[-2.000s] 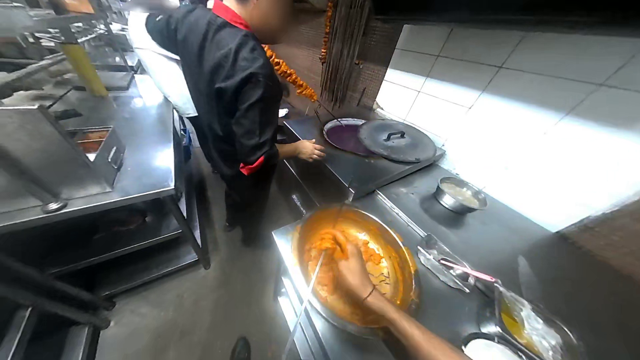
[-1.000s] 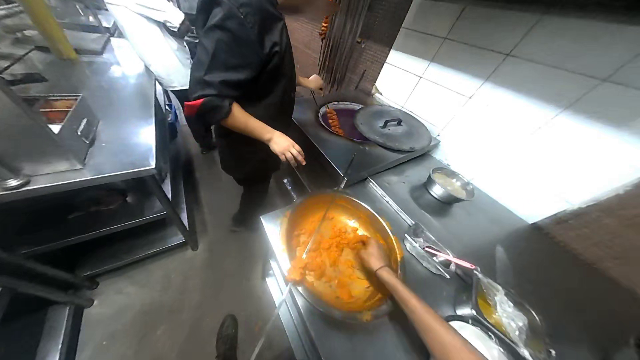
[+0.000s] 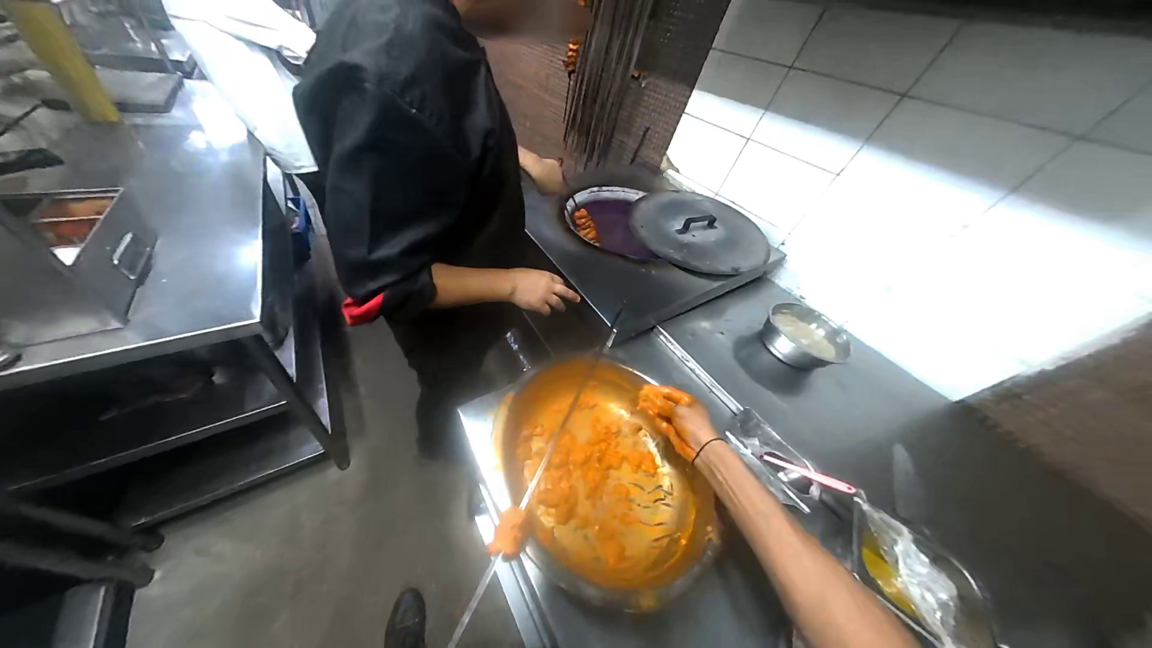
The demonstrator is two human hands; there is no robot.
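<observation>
A wide metal bowl (image 3: 621, 585) holds orange-coated chunks (image 3: 585, 468) in a thick marinade. My right hand (image 3: 677, 418), its fingers smeared orange, is over the bowl's upper right inner side; whether a chunk is in its curled fingers cannot be told. A long thin metal skewer (image 3: 558, 427) slants across the bowl, its tip beyond the far rim and its near part running out at the bottom edge. On the skewer, at the bowl's left rim, sits an orange-coated lump (image 3: 508, 531). My left hand is out of view.
Beyond the bowl, a person in black (image 3: 405, 153) stands by a round oven opening (image 3: 621, 220) with skewered pieces inside and a metal lid (image 3: 700, 232) partly over it. Right: a small steel bowl (image 3: 804, 336), a pink-handled utensil (image 3: 810, 472), a plastic-covered container (image 3: 900, 576). Left: a steel table (image 3: 202, 270).
My right hand has moved from among the chunks to the bowl's upper right side. The co-worker's skewer of orange pieces, raised two seconds ago, is now down in the oven opening.
</observation>
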